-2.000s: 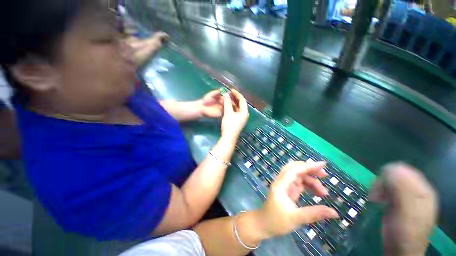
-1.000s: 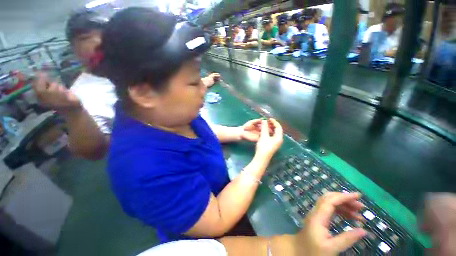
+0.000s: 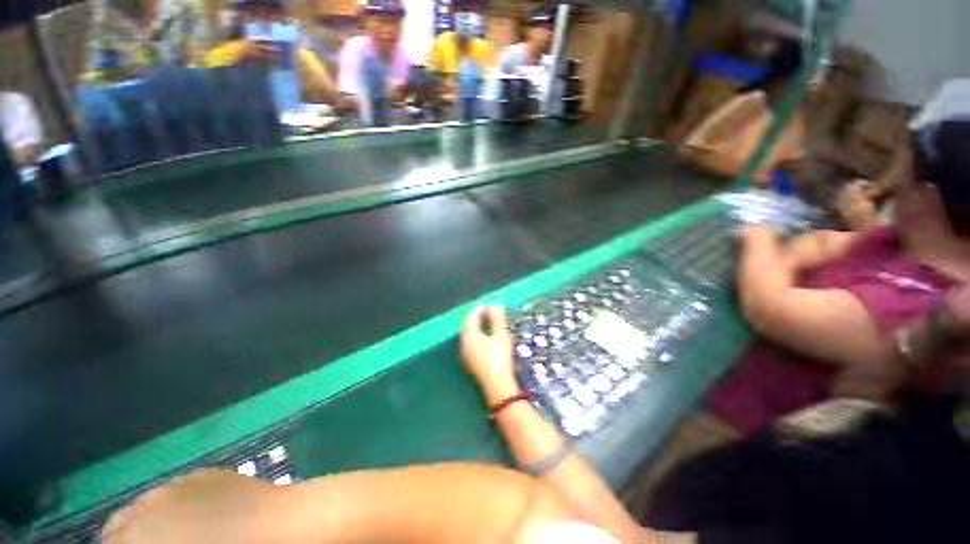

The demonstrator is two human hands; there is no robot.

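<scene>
My right forearm crosses the bottom of the view from a white sleeve towards the left. My right hand (image 3: 176,512) is blurred at the lower left, cut off by the bottom edge, its fingers hidden, so I cannot tell whether it holds anything. Beside it, part of a tray with small white-topped modules (image 3: 279,455) shows above my forearm. My left hand is not in view.
A neighbour's hand (image 3: 489,345) with a red bracelet is at a clear tray (image 3: 681,303) of modules bearing a pale label (image 3: 617,335). Dark hair fills the lower right. Another person in maroon sits beyond. A green raised edge (image 3: 394,356) borders the wide dark conveyor (image 3: 319,276).
The view has swung far to the right. The person in blue and my left hand have left the picture; the labelled tray and the right-side neighbours have appeared.
</scene>
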